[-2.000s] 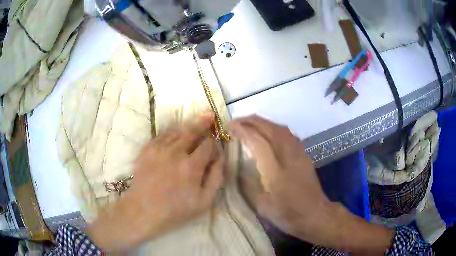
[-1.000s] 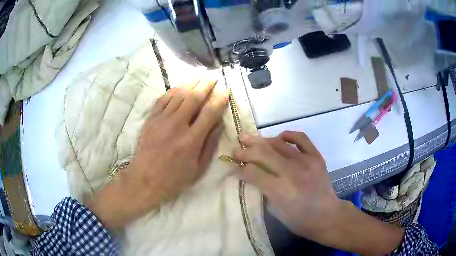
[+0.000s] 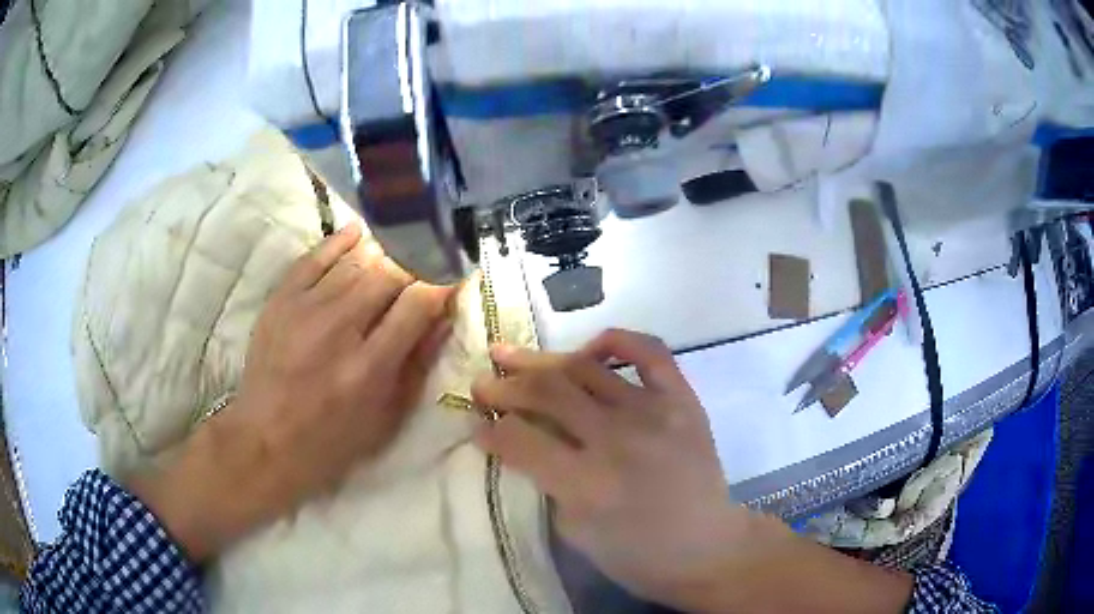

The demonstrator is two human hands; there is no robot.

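The cream quilted jacket (image 3: pixel 180 264) lies on the white machine table under the sewing machine head (image 3: pixel 540 132). The gold zipper (image 3: pixel 490 300) runs along its right edge up to the needle area. My left hand (image 3: pixel 342 360) lies on the fabric left of the zipper, fingertips close to the machine's foot; it presses the cloth. My right hand (image 3: pixel 600 444) has its fingertips on the zipper edge, beside the gold zipper pull (image 3: pixel 456 401). The needle and presser foot are mostly hidden behind the machine head.
Pink and blue snips (image 3: pixel 846 348) lie on the table at the right, by brown fabric squares (image 3: pixel 788 286). More cream garment (image 3: pixel 72 108) is heaped at the upper left. A blue bin (image 3: pixel 1014 480) with garments stands beyond the ruler-taped table edge (image 3: pixel 840 456).
The view has shifted, so more of the machine head shows. Both hands keep nearly the same places on the jacket. Earlier, both hands were together at the zipper pull, farther from the machine.
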